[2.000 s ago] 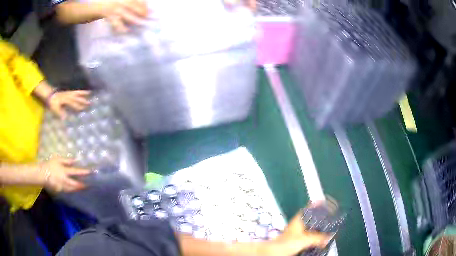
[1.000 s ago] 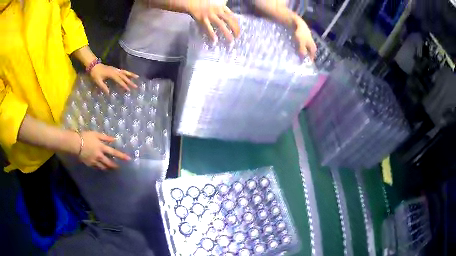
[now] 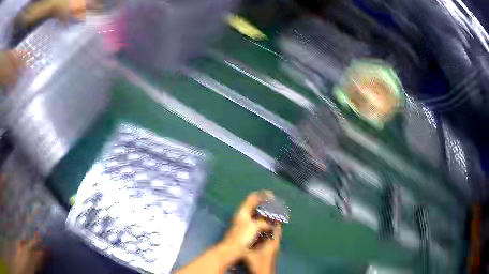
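The picture is heavily blurred. My left hand and my right hand are close together at the lower middle. They hold a small grey block with a toothed pale edge, which looks like a short stack of strips; the fingers hide much of it. A filled blister tray with a grid of round parts lies to the left of my hands, on the bench's near left part. A dark block of strips stands on the green bench beyond my hands.
Pale strips cross the green bench. A green-rimmed fan is at the upper right. Tall tray stacks and a pink block are at the upper left. Another person's blurred hand shows there.
The view has swung right, so the tray and stacks sit further left. Both my hands are now in view on a small block; one second ago neither showed.
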